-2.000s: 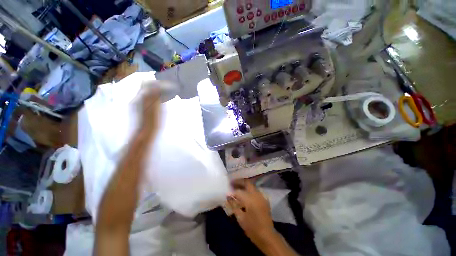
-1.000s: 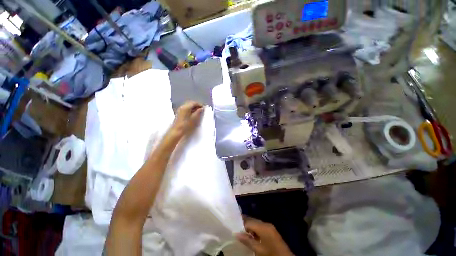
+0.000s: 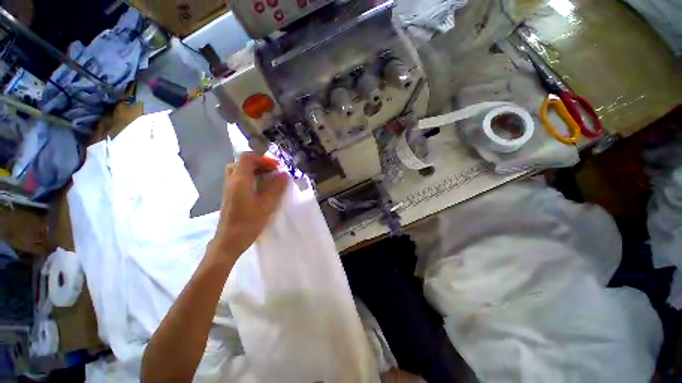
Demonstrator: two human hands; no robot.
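My left hand (image 3: 250,198) is at the lit needle area (image 3: 292,166) of the overlock machine (image 3: 344,90), its thumb and fingers pinching the top edge of the white workpiece (image 3: 299,277). The workpiece hangs from there down over the table's front edge toward my lap. More white fabric panels (image 3: 127,217) lie flat to the left, partly under my forearm. Of my right hand only a small sliver of skin (image 3: 400,376) shows at the bottom edge; its fingers are not visible.
A white tape roll (image 3: 508,129) lies right of the machine, its strip running to the machine. Orange and red-handled scissors (image 3: 572,120) lie beyond it. Loose white fabric (image 3: 523,277) is heaped at lower right. Spare tape rolls (image 3: 64,277) are at far left.
My left hand has moved with the fabric's top edge to the lit needle area. My right hand has dropped almost out of view. The camera view has shifted and turned.
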